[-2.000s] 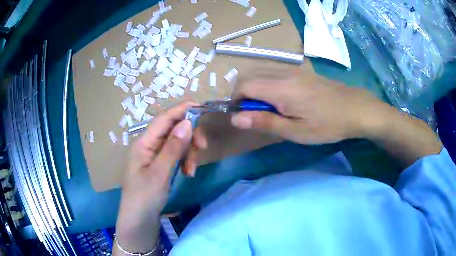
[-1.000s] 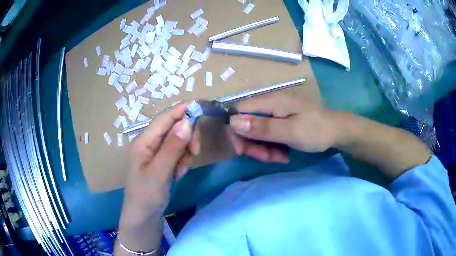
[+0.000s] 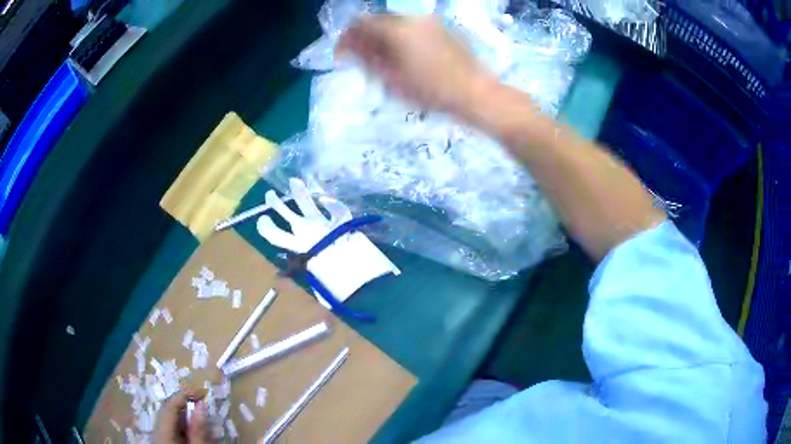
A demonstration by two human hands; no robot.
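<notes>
My left hand [image 3: 180, 423] is small and cut off by the bottom edge, its fingertips closed around a small silver-and-white metal piece [image 3: 191, 405] beside the heap of white plastic pieces [image 3: 156, 380]. My right hand [image 3: 403, 59] is blurred over the pile of clear plastic bags [image 3: 416, 152]; whether it holds anything does not show. Pliers with blue handles [image 3: 330, 297] lie open across the white glove [image 3: 351, 270], their dark jaws over the cardboard edge.
Silver tubes [image 3: 276, 349] lie on the cardboard sheet [image 3: 364, 390]. A yellow paper patch [image 3: 221, 173] and another thin silver bar [image 3: 245, 215] lie above it. Dark blue crates or bins [image 3: 685, 139] stand at the right. A blue curved object [image 3: 39, 143] is at the far left.
The view has swung right. My right hand has let go of the pliers, which now lie on the glove, and has moved out over the bags. My left hand is now at the bottom edge.
</notes>
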